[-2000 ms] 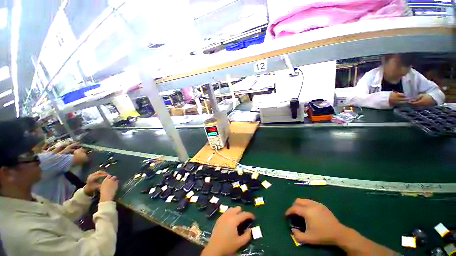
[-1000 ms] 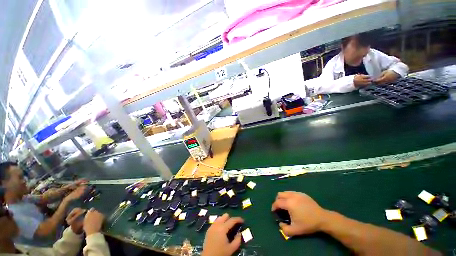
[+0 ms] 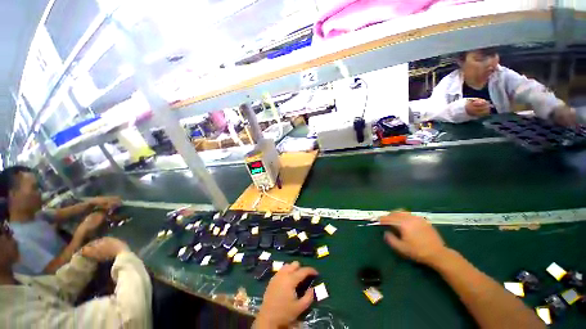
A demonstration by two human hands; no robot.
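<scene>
My left hand (image 3: pixel 286 292) is curled around a black unit (image 3: pixel 308 284) at the bottom centre; its white tab (image 3: pixel 320 292) sticks out to the right. My right hand (image 3: pixel 411 238) is over the green surface near the white strip, thumb and fingers apart. Its fingertips reach a thin pale item (image 3: pixel 372 223); no grip on it shows. A blurred black unit (image 3: pixel 370 277) with a yellow-edged white tab (image 3: pixel 372 295) lies below my right hand, untouched. A dense pile of black units (image 3: pixel 247 239) with white tabs lies left of my hands.
More units (image 3: pixel 528 279) lie loosely at the lower right. A white strip (image 3: pixel 443 217) runs along the green surface (image 3: pixel 398 177). A small power supply (image 3: pixel 262 168) stands on a wooden board (image 3: pixel 292 177). A person opposite reaches over a black tray (image 3: pixel 533 132). Others sit at left.
My right hand has let go of its black unit and moved up towards the strip, leaving the unit on the surface. My left hand stays on its unit. The person opposite has stretched an arm over the tray.
</scene>
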